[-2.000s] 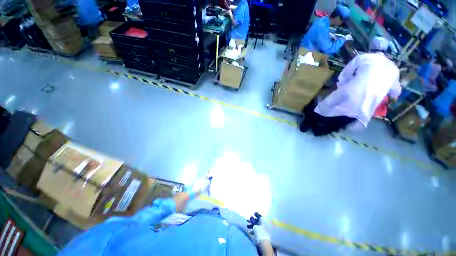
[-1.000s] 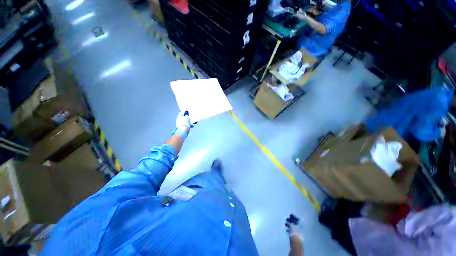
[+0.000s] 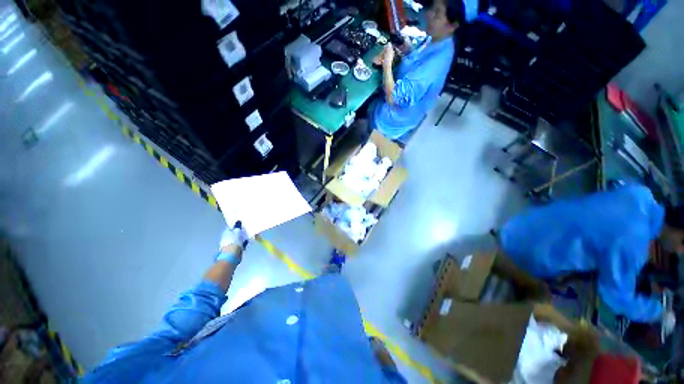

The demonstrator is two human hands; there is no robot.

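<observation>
My left hand (image 3: 233,238), in a white glove with dark fingertips, holds a flat white sheet (image 3: 261,202) by its near edge, out in front of me at the left of centre. The side of the sheet that shows looks blank and very bright. My fingers are partly hidden at the sheet's edge. My right hand is not visible; only part of that arm shows low at the bottom edge, beside my blue smock.
Stacked black bins (image 3: 172,90) with white labels stand ahead left. A green bench (image 3: 300,103) with a seated person is ahead. Open cartons (image 3: 390,184) of white material stand beside it. Another carton (image 3: 480,330) and a bending person in blue are at right. Yellow tape (image 3: 289,262) crosses the floor.
The view has turned and moved closer to the bench and the black bins. The sheet stays in my left hand, now lower and further left. My right hand has left the picture.
</observation>
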